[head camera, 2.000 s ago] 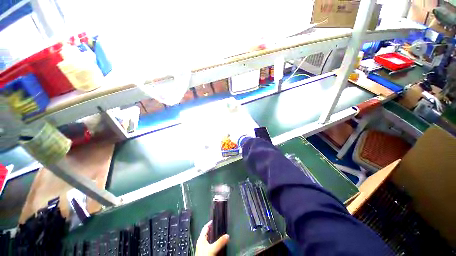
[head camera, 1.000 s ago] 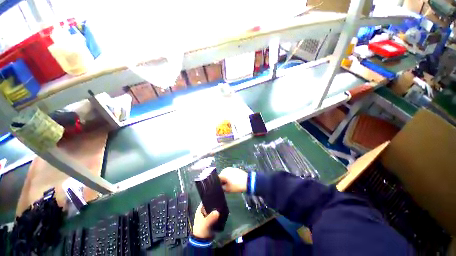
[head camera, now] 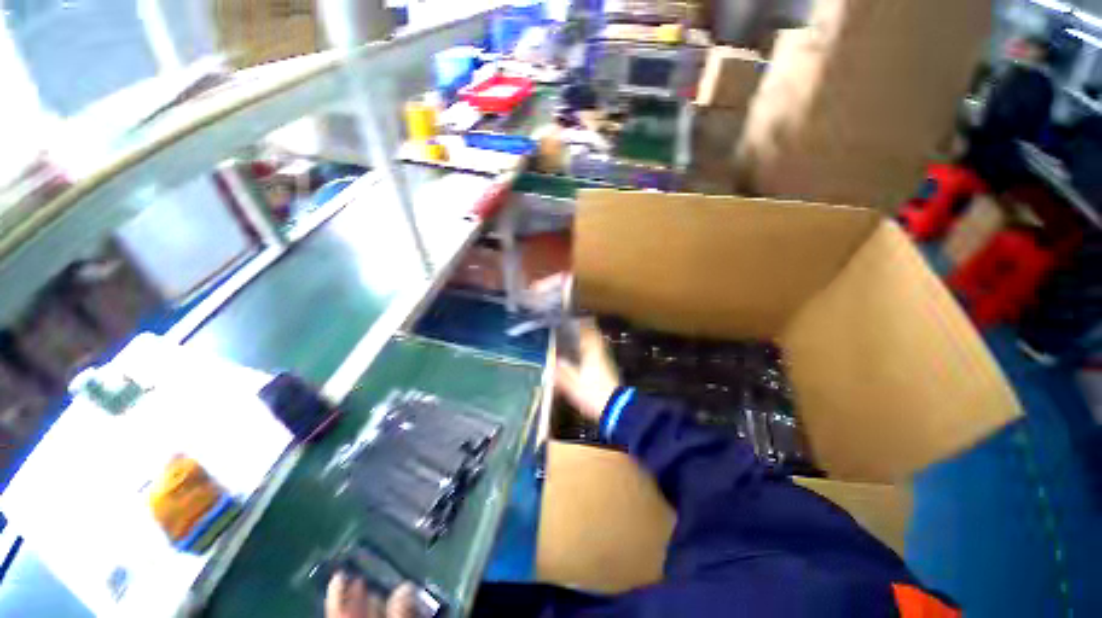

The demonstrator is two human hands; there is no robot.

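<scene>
My right hand [head camera: 587, 372], blurred, is at the carton's [head camera: 689, 260] left side. It grips a dark bundle with clear ends, which looks like bagged remotes [head camera: 566, 328]; the fingers partly hide it. The carton is open and holds rows of shiny bagged remotes [head camera: 713, 374]. My left hand [head camera: 366, 598] is cut off by the bottom edge, with its fingertips at a dark bagged remote [head camera: 384, 570] on the bench; its grip is unclear. More bagged remotes [head camera: 423, 459] lie side by side on the green bench [head camera: 489, 386].
A small tray of orange pieces [head camera: 187, 501] sits on the white sheet [head camera: 73, 447] at left. A smartphone [head camera: 296, 407] lies beside the sheet. A pale post [head camera: 384, 157] and raised shelf [head camera: 145, 139] stand beyond. The carton's front flap [head camera: 604, 513] sticks out near my right arm.
The view has swung right to the carton. My right hand has moved from the bench to the carton with the dark bundle. My left hand has let go of that bundle and is lower.
</scene>
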